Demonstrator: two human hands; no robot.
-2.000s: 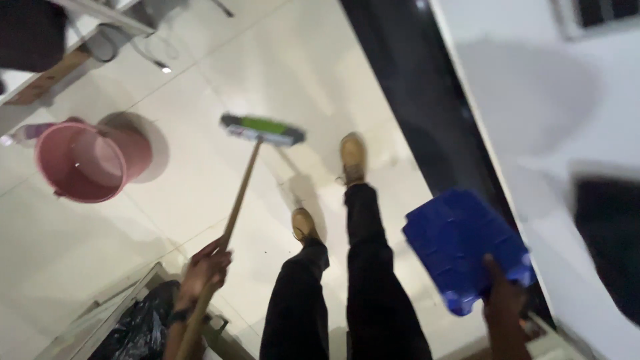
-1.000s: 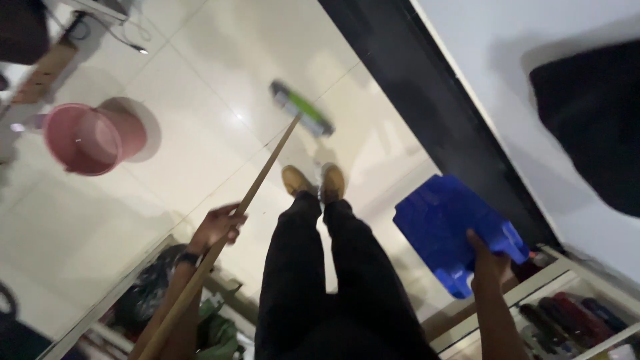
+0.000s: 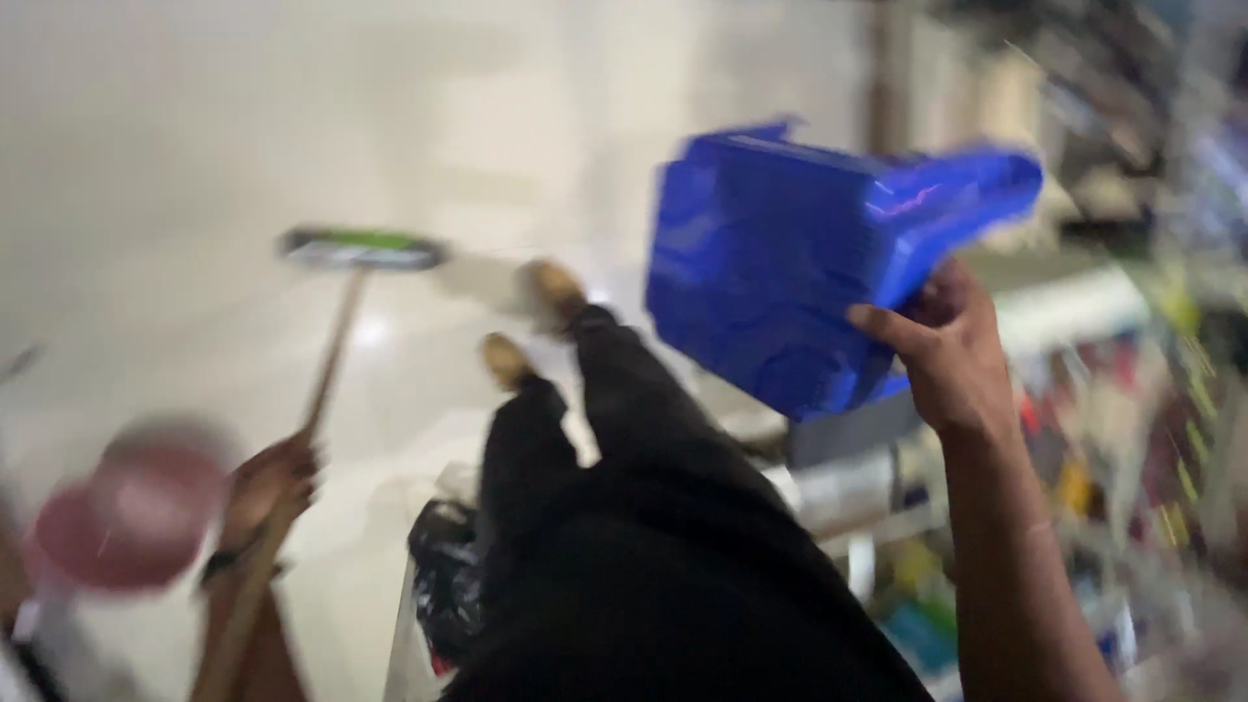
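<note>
On the left, my left hand [image 3: 273,480] is wrapped around the wooden handle [image 3: 337,361] of a push broom or floor brush. Its head [image 3: 363,248], dark with a green strip, rests on or just above the pale floor, left of my shoes. My right hand [image 3: 936,341] grips a blue plastic dustpan [image 3: 770,263] near its edge, with the thumb on top and the other fingers partly hidden behind it. The dustpan is raised and tilted to the right of my legs. Motion blurs the view.
A pink plastic bucket [image 3: 127,517] stands on the floor [image 3: 468,117] at lower left. A black plastic bag [image 3: 447,575] lies beside my left leg. Blurred shelving holding several coloured items [image 3: 1082,468] fills the right side, close to my right forearm.
The dustpan has turned in my right hand, and its spout-like part now shows at the right. The broom head has swung round since one second ago. The view has shifted strongly.
</note>
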